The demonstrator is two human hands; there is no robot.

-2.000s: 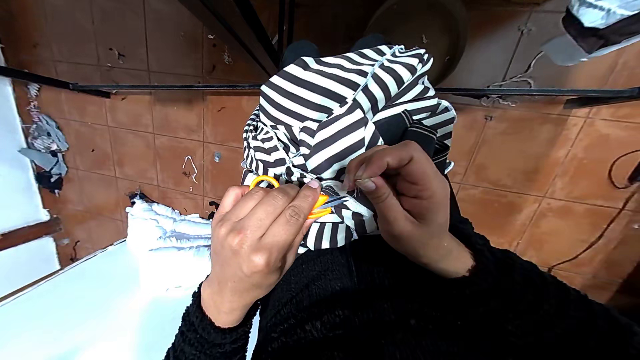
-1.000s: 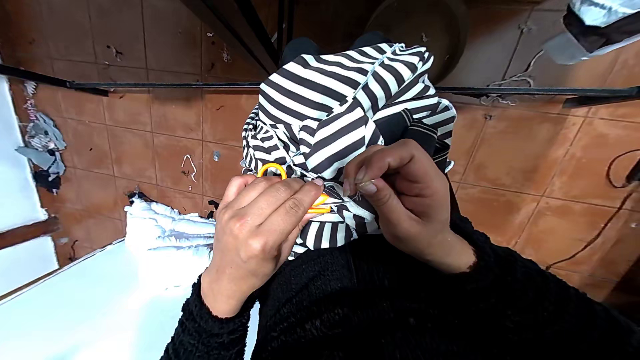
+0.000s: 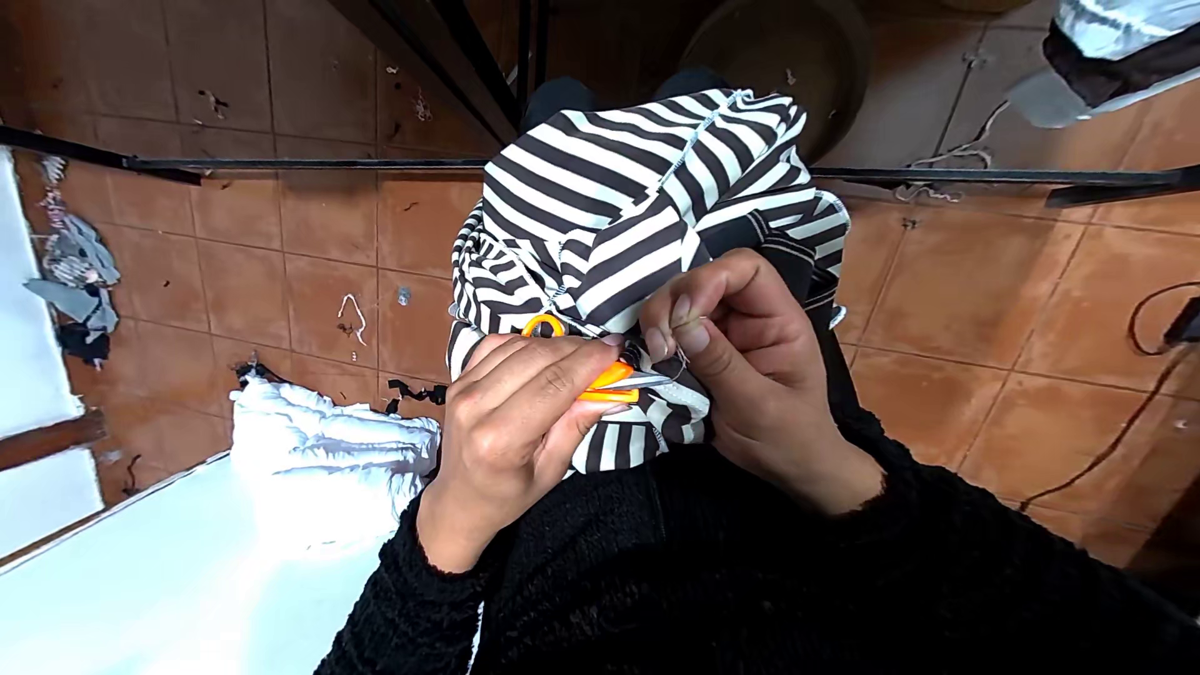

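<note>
A black-and-white striped garment (image 3: 609, 206) lies bunched on my lap. My left hand (image 3: 525, 403) is closed around orange-handled scissors (image 3: 614, 382), whose metal blades point right, and its fingertips also rest at the cloth. Just to the right, my right hand (image 3: 750, 356) pinches a thin thread (image 3: 682, 356) between thumb and forefinger, above the garment's near part. A dark band with pale stitching (image 3: 787, 253) shows on the garment's right side. The point where the thread meets the cloth is too small to make out.
Folded white fabric (image 3: 328, 450) lies on a white tabletop (image 3: 141, 581) at lower left. A black metal bar (image 3: 356, 164) crosses beyond my lap. Cloth scraps (image 3: 84, 272) and loose threads lie on the tiled floor. A cable (image 3: 1116, 450) runs at right, below a white bag (image 3: 1116, 56).
My left hand and the scissors have shifted slightly, and more of the orange handles shows between my fingers than one second ago. The right hand stays almost in place.
</note>
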